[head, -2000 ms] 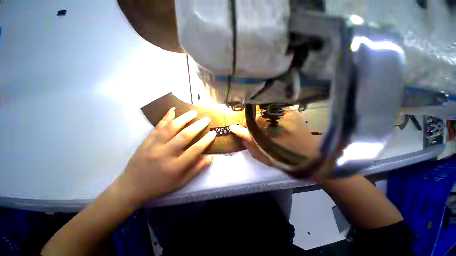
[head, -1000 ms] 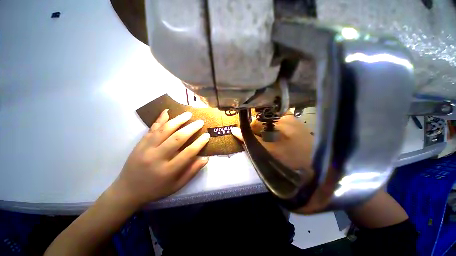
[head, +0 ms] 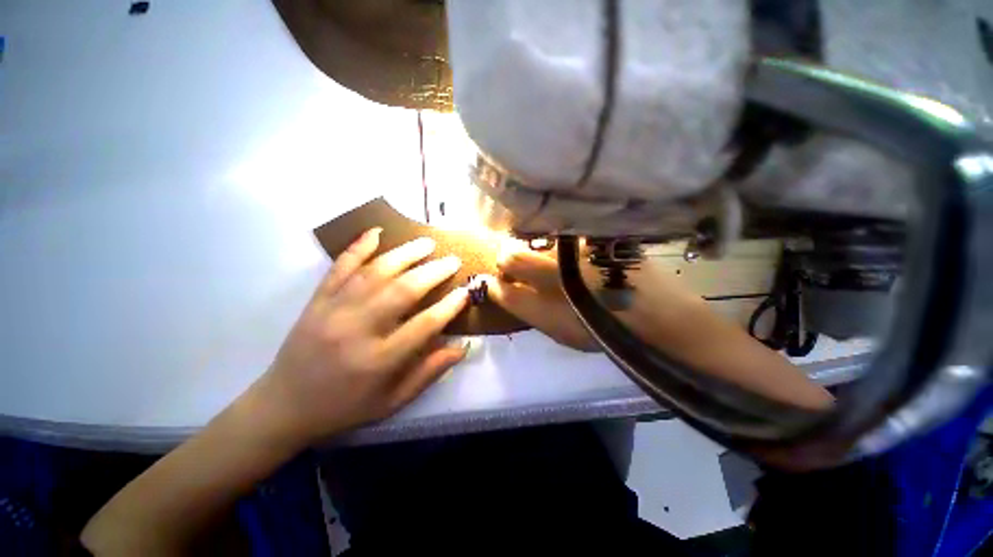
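Observation:
A curved brown fabric piece (head: pixel 354 225) lies flat on the white table under the lamp, at the needle area of the white sewing machine (head: pixel 544 87). My left hand (head: pixel 354 326) lies on its left part with fingers spread, pressing it down. My right hand (head: pixel 544 299) is at its right part, fingertips on the cloth, partly hidden by the shiny metal loop (head: pixel 642 381). A small black woven label (head: pixel 478 289) lies on the cloth between the fingertips of both hands, partly covered. The needle tip is too bright and blocked to see.
Another brown piece (head: pixel 376 49) lies behind, left of the machine head. A dark thread (head: pixel 423 163) runs from it toward the cloth. A loose black label (head: pixel 139 8) lies at the far left. Black-handled scissors (head: pixel 786 324) lie right. Blue crates (head: pixel 942 479) stand below the table edge.
My right fingertips have moved left over the label, covering more of it. The view has shifted, so the machine head and loop sit further right. My left hand holds nearly the same place on the cloth.

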